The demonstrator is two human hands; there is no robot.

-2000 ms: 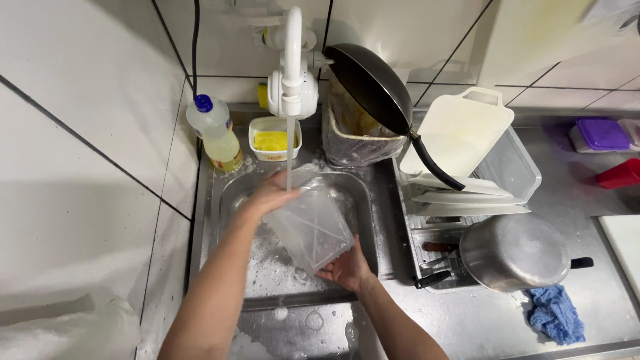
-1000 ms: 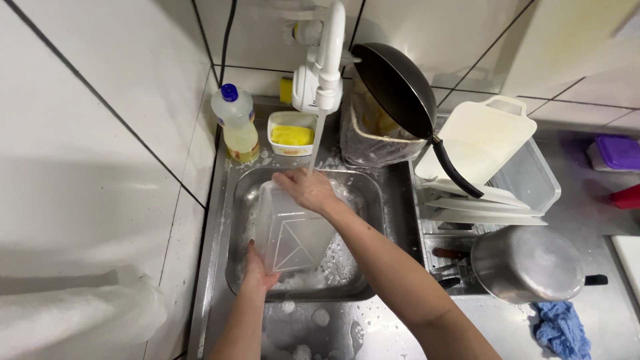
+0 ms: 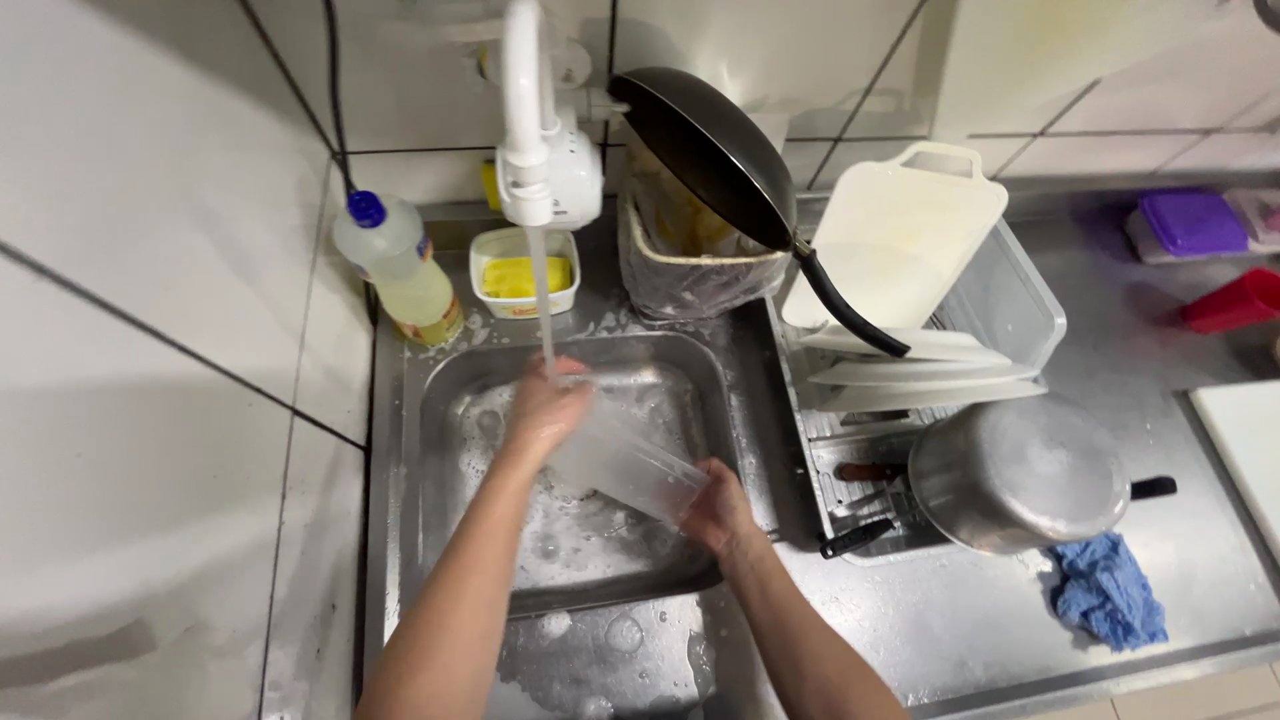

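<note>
Over the steel sink (image 3: 600, 590), a clear plastic container (image 3: 630, 460) is held tilted between both hands. My left hand (image 3: 550, 405) grips its upper left end, right under the water stream from the white faucet (image 3: 525, 150); the fingers are blurred. My right hand (image 3: 718, 508) holds the lower right end, near the sink's right wall. Suds and water lie in the basin below. Behind the sink stand a dish soap bottle (image 3: 400, 265) with a blue cap and a white tub (image 3: 525, 300) with a yellow sponge in it.
Right of the sink, a dish rack (image 3: 815, 450) bears a white cutting board (image 3: 900, 230), plates (image 3: 930, 375) and an upturned metal pot (image 3: 1020, 475). A black frying pan (image 3: 720, 150) leans over a lined bin (image 3: 690, 280). A blue cloth (image 3: 1108, 592) lies on the steel counter (image 3: 920, 630).
A second ago my right arm reached up across the sink to the container's top, with my left hand low at its left; now my left hand is at the upper end and my right at the lower right.
</note>
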